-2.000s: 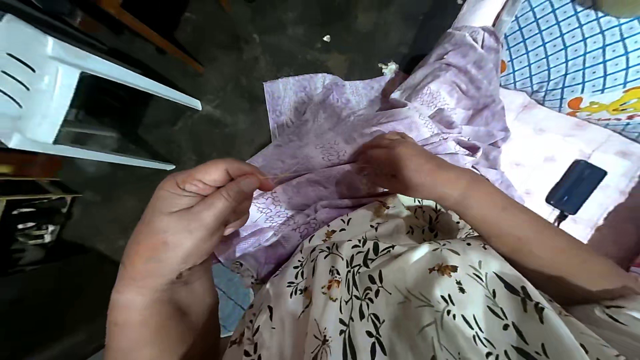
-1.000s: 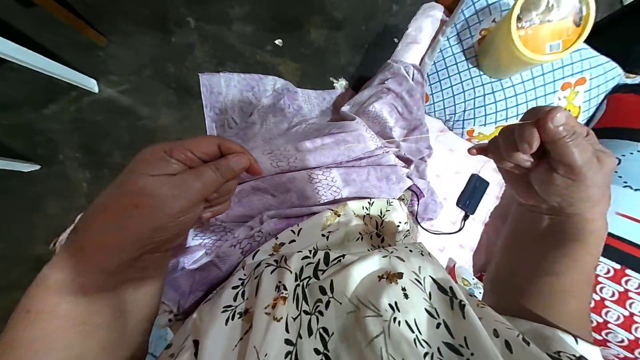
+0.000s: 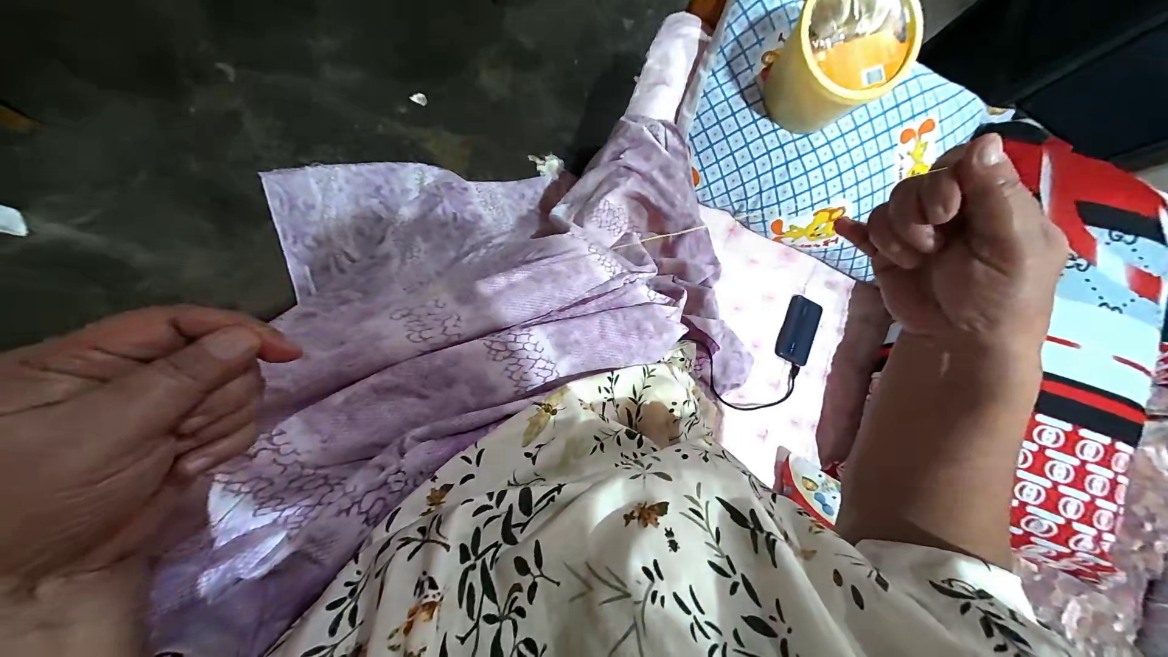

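A thin yellowish thread (image 3: 659, 238) runs above a lilac patterned cloth (image 3: 429, 301), which lies over my lap and the floral garment I wear. My right hand (image 3: 958, 228) is raised at the right, thumb and index finger pinched on the thread, a short piece of it showing at the fingers. At the left, my left hand (image 3: 173, 392) has its thumb and index finger pressed together in front of the cloth; whether the thread or something small is between them cannot be told. The middle stretch of the thread is hard to follow.
A yellow-rimmed container (image 3: 803, 96) stands on a blue checked cloth (image 3: 757, 173) at the upper right. A dark power bank (image 3: 798, 330) with a black cable lies on pale pink fabric. Red patterned fabric (image 3: 1077, 456) is at the right. Dark floor (image 3: 365, 82) shows upper left.
Two seconds ago my right hand was low over the lilac cloth; it has since moved out to the right and up, drawing the thread. The view has shifted rightward.
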